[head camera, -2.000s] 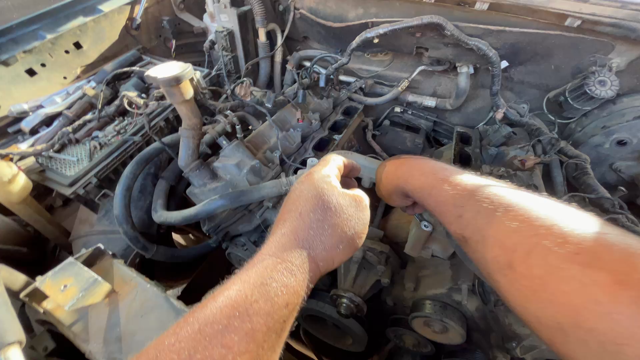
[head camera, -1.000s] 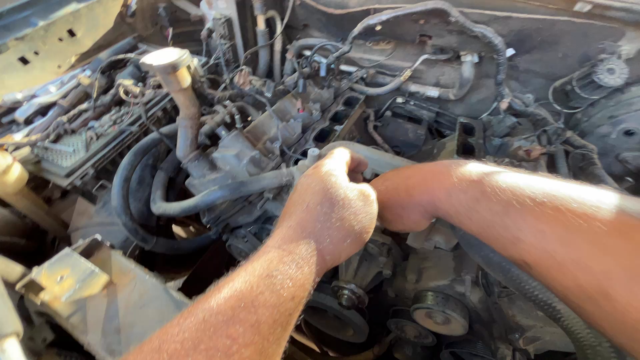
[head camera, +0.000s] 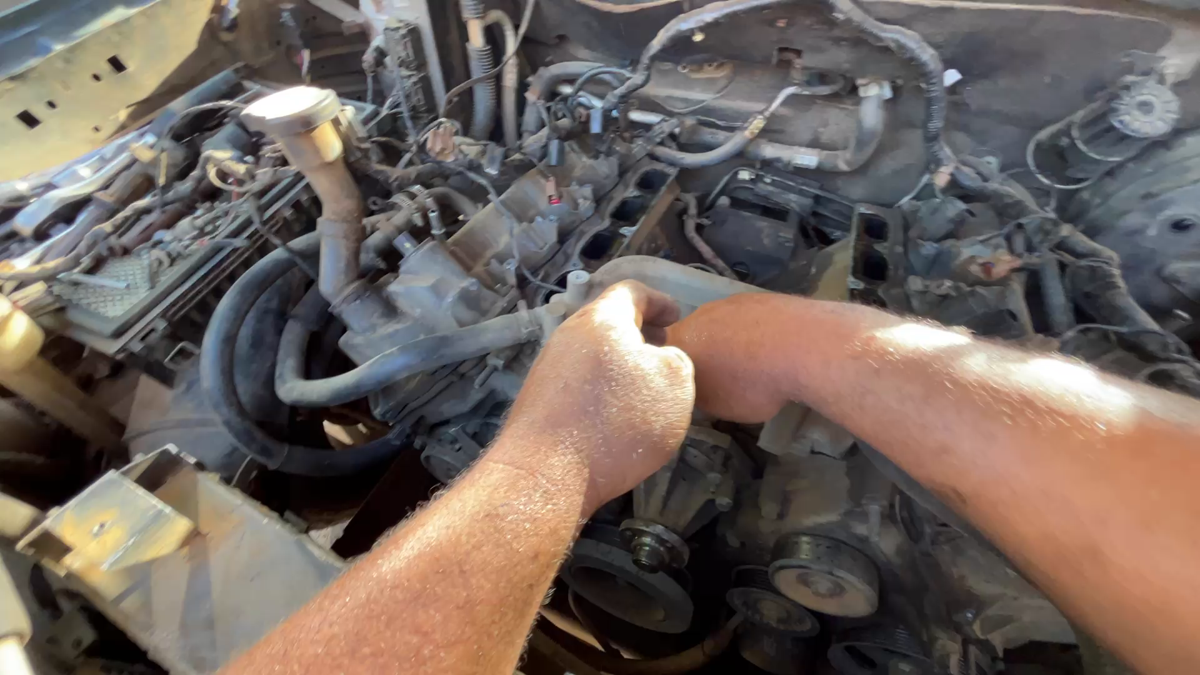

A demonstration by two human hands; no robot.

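My left hand (head camera: 614,394) is closed around the end of a grey rubber hose (head camera: 422,349) beside a light plastic hose fitting (head camera: 574,292). Right beside it is my right hand (head camera: 736,356), its fingers hidden behind the left hand and its own wrist, so what it grips cannot be told. Another thick grey hose (head camera: 670,274) arches just behind both hands. Around them lies a partly dismantled engine, with a filler neck and cap (head camera: 292,111) at the left and open intake ports (head camera: 626,211) behind.
Pulleys (head camera: 825,574) sit below my hands at the engine's front. A broken plastic housing (head camera: 216,562) is at the lower left. Black hoses (head camera: 246,412) loop at the left. A wiring harness (head camera: 923,70) arches across the back, and more wiring runs down the right.
My right hand has turned and drawn in behind the left, its fingers now out of sight. A thick dark hose shows under the right forearm. My left hand has stayed at the hose fitting.
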